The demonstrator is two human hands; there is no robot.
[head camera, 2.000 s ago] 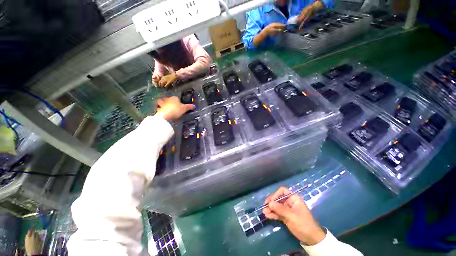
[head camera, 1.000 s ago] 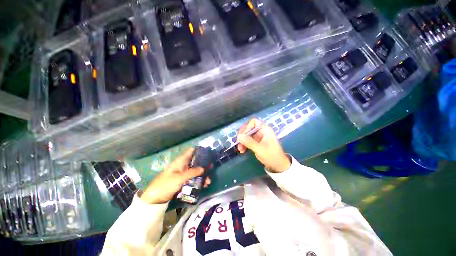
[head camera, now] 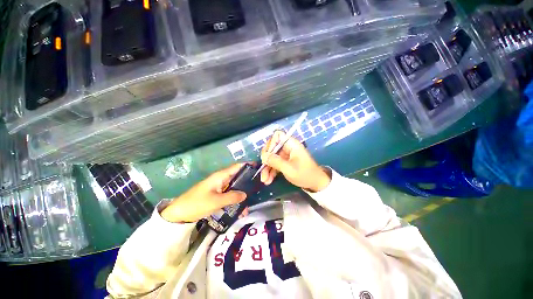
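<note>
My left hand point(head camera: 201, 195) holds a black device housing point(head camera: 236, 195) near my chest, its pale-printed end pointing toward me. My right hand point(head camera: 294, 165) holds thin pale tweezers point(head camera: 287, 136), their lower tip at the upper end of the housing. Whether an adhesive piece is at the tip is too small to tell. The shiny liner sheet point(head camera: 336, 121) with a grid of small rectangles lies just beyond my right hand, partly hidden by it.
A tall tray stack point(head camera: 193, 99) with black housings on top stands straight ahead. A lower tray point(head camera: 409, 96) of housings is at right. A second dark-rectangle sheet point(head camera: 125, 195) and left-hand trays point(head camera: 44, 219) lie at left. A blue stool point(head camera: 435, 175) stands at lower right.
My left hand has come back from the tray stack to my chest with a housing. My right hand has moved from the liner sheet to the housing, bringing the tweezers onto it. The view has tilted down.
</note>
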